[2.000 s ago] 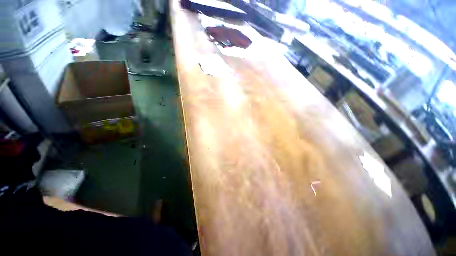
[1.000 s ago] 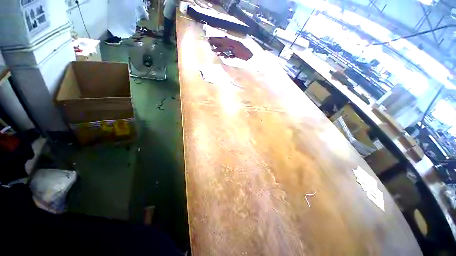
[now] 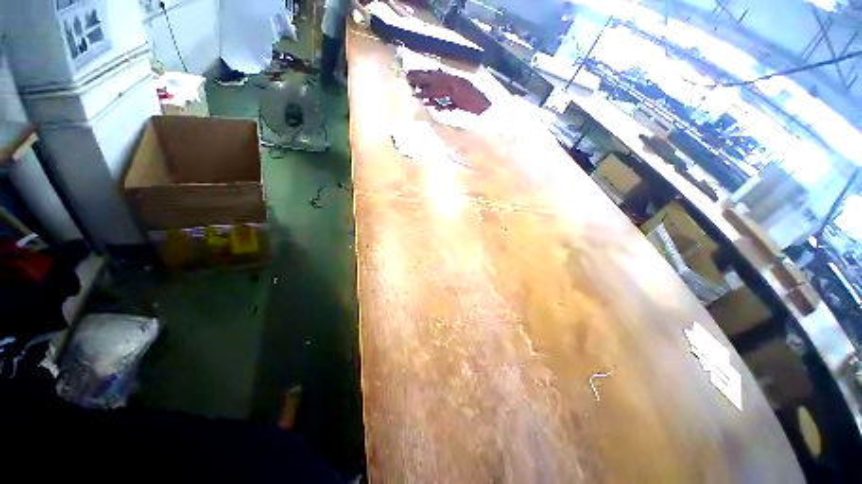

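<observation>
No hand is clearly in view; only dark clothing of the wearer fills the bottom left. The long brown wooden table (image 3: 454,331) lies nearest in front. A thin white crooked scrap (image 3: 596,382) lies on its near part. White paper slips (image 3: 715,365) lie near the right edge. At the far end, a dark maroon cloth piece (image 3: 448,92) lies among white paper, and a long, nearly black stack (image 3: 425,36) lies behind it.
Left of the table are an open cardboard box (image 3: 195,180), a floor fan (image 3: 293,115) and a crumpled plastic bag (image 3: 107,357) on the green floor (image 3: 302,312). Part of a person (image 3: 333,43) stands at the far left table end. Another long worktable (image 3: 662,165) runs on the right.
The view is sharper than two seconds ago and has shifted slightly, so the table and box sit a little further right than one second ago. Nothing on the table has visibly moved.
</observation>
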